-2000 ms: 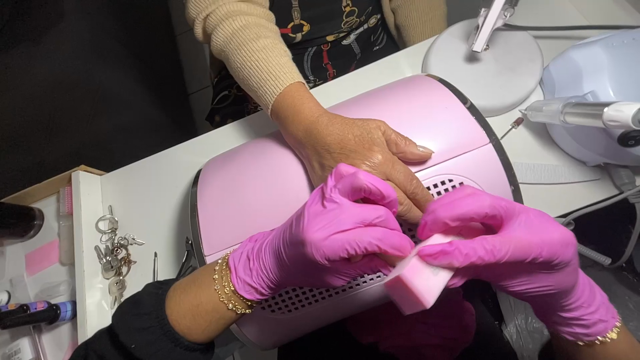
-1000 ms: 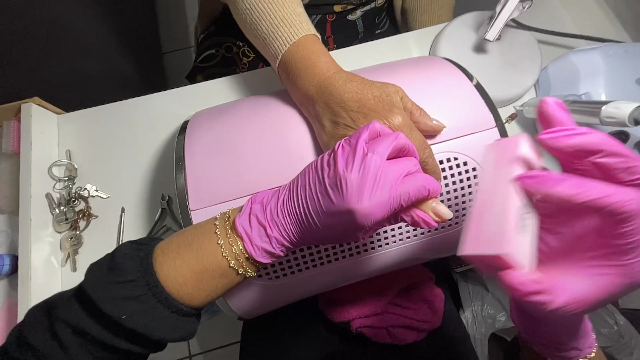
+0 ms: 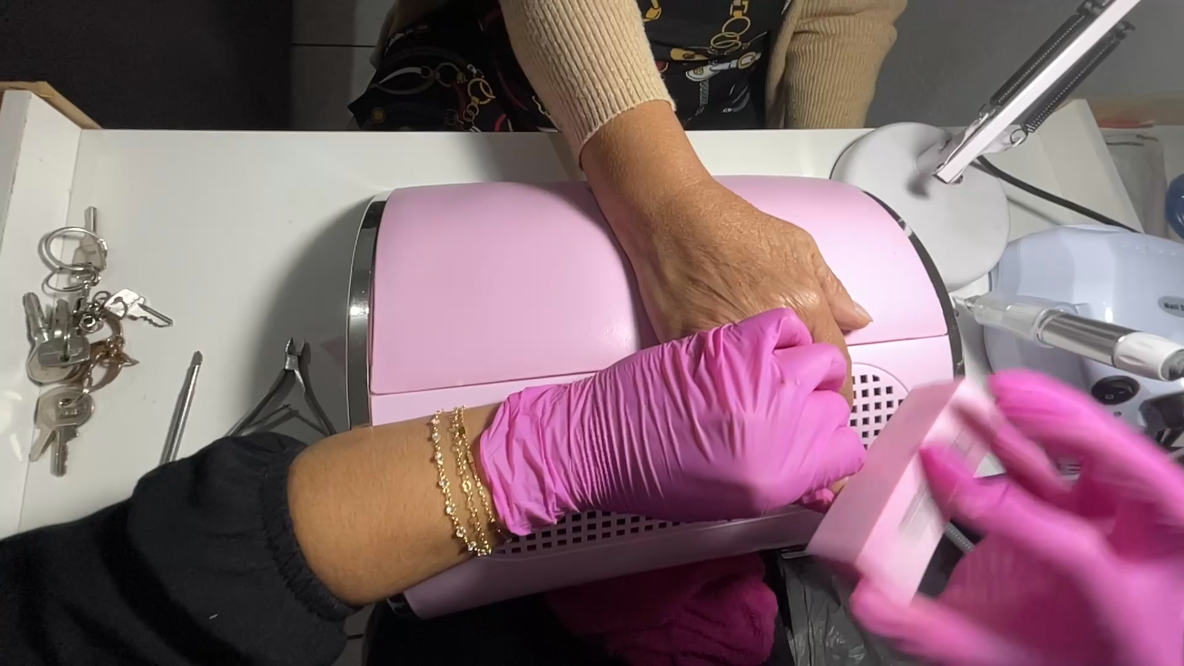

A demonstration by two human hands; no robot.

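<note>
My left hand (image 3: 684, 425), in a pink glove, is closed around a finger of another person's hand (image 3: 740, 259), which lies palm down over a pink nail dust collector (image 3: 499, 277) with a square-holed grille. The held fingertip is mostly hidden by my glove. My right hand (image 3: 1045, 518), also gloved in pink and blurred by motion, grips a pink nail buffer block (image 3: 893, 490) between thumb and fingers, at the right end of the grille. The block's near end lies close to the fingertips of my left hand.
Keys on rings (image 3: 69, 347), a metal cuticle pusher (image 3: 182, 407) and cuticle nippers (image 3: 291, 384) lie left of the collector. At the right stand a round white lamp base (image 3: 925, 208), a nail drill handpiece (image 3: 1073, 328) and its pale machine (image 3: 1091, 264). A cable runs behind.
Two seconds ago both gloves were together at the person's fingers with the block. My right hand has since moved away to the right with it; my left hand still holds a finger.
</note>
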